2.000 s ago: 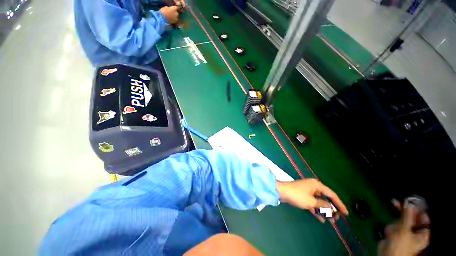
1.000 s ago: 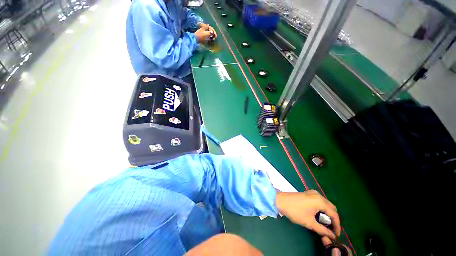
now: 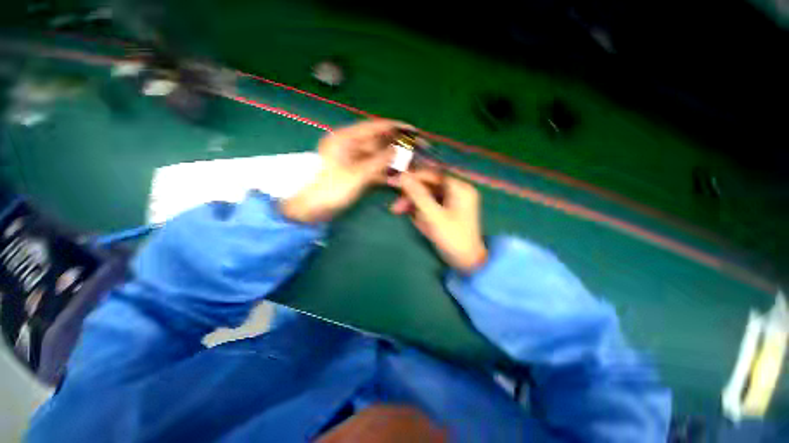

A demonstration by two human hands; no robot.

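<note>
My left hand (image 3: 350, 166) holds a small dark round unit (image 3: 402, 154) at its fingertips, just over the red lines. The unit's near side shows a white part and a bit of yellow. My right hand (image 3: 445, 208) meets it from the right, its fingertips at the unit's lower edge. Whether the right fingers grip the unit or something small is blurred. A white paper sheet (image 3: 225, 179) lies on the green mat by my left forearm.
Blurred dark discs (image 3: 497, 110) and a pale-topped disc (image 3: 328, 73) sit beyond the red lines. A blurred post foot with small stacked parts (image 3: 177, 85) is at upper left. The stickered bin (image 3: 52, 290) is at far left. White and yellow items (image 3: 758, 362) lie at far right.
The view has swung to the right. My hands have come together in front of me around the unit. My right hand, blurred low at right two seconds ago, now shows fully.
</note>
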